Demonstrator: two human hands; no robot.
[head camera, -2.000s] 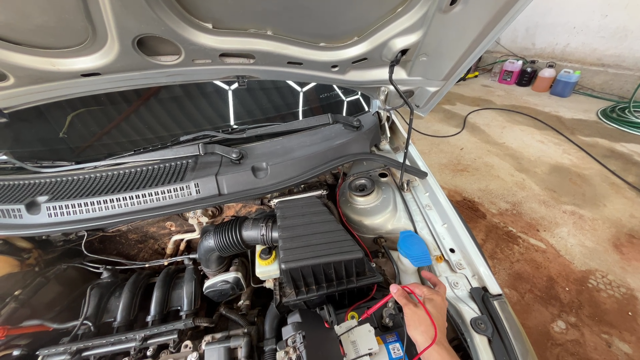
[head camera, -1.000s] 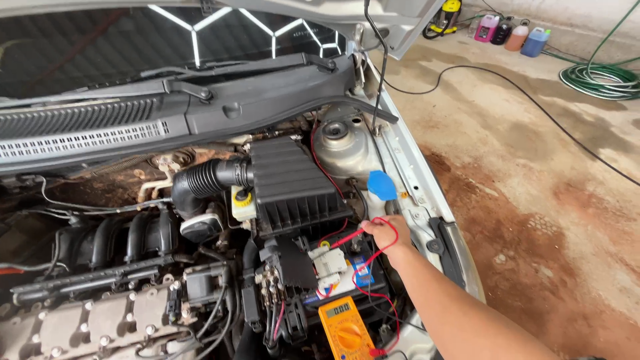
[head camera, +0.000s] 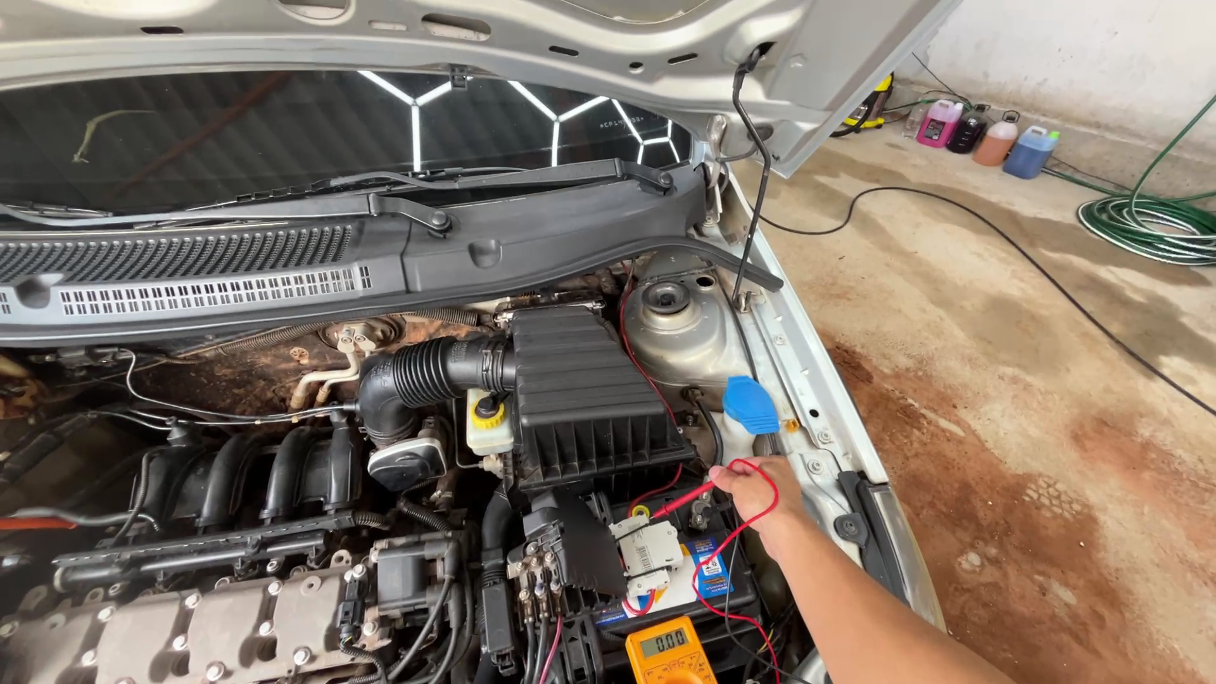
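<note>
My right hand (head camera: 760, 489) grips a red multimeter test probe (head camera: 686, 500) above the car battery (head camera: 698, 579). The probe points left, its tip beside a yellow ring terminal (head camera: 640, 511) at the top of the grey-white module (head camera: 651, 546). From the probe a red lead (head camera: 712, 608) loops down over the battery. An orange digital multimeter (head camera: 670, 655) lies at the bottom edge, its display reading 0.00. My left hand is not in view.
The black air filter housing (head camera: 589, 389) and blue washer reservoir cap (head camera: 750, 406) sit behind the battery. A prop rod (head camera: 755, 190) holds up the hood (head camera: 826, 57). Engine intake pipes (head camera: 294, 475) are at left. Bottles (head camera: 995, 139) and a coiled green hose (head camera: 1145, 228) lie on the floor.
The multimeter, outside the view two seconds ago, now shows at the bottom edge. My right hand still holds the red probe near the battery. The view has shifted.
</note>
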